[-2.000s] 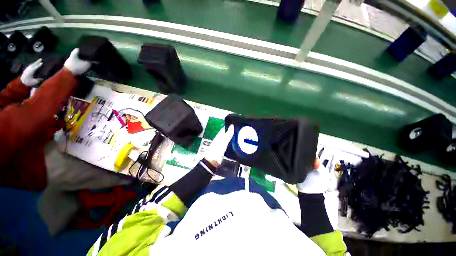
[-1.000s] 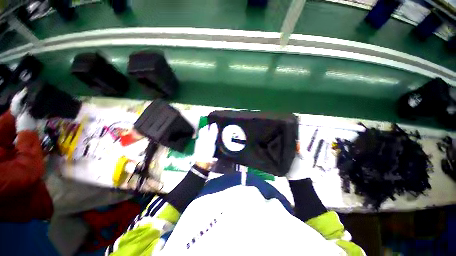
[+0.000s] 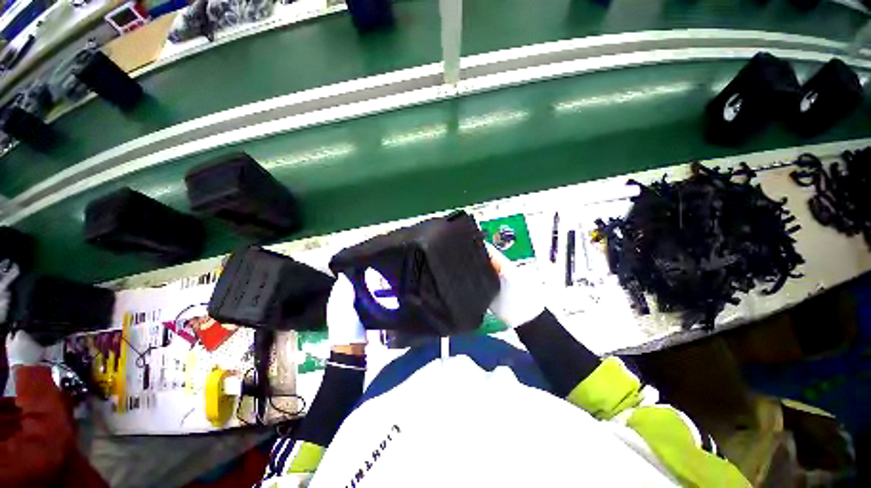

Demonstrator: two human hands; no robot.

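A black boxy cabinet (image 3: 444, 276) is held close in front of my body, tilted, with a white ring with a dark centre (image 3: 382, 287) on the face towards me. My left hand (image 3: 345, 313), in a white glove, is on its left end. My right hand (image 3: 514, 291), also gloved white, grips its right end; the fingers are partly hidden behind it. A second black cabinet (image 3: 267, 288) lies on the bench just to the left. A green sheet with a small round silvery part (image 3: 505, 236) lies to the right of the held cabinet.
A large heap of black parts (image 3: 702, 250) lies at right, beside two thin dark sticks (image 3: 570, 257). A yellow tool (image 3: 218, 396) with cables is at left. Cabinets (image 3: 242, 195) stand on the green belt (image 3: 401, 162). A co-worker's red sleeve (image 3: 38, 419) is at far left.
The view has swung to the right. The held cabinet is turned and tilted, showing more of its right end, and the green sheet beside it is uncovered. Both hands still hold it.
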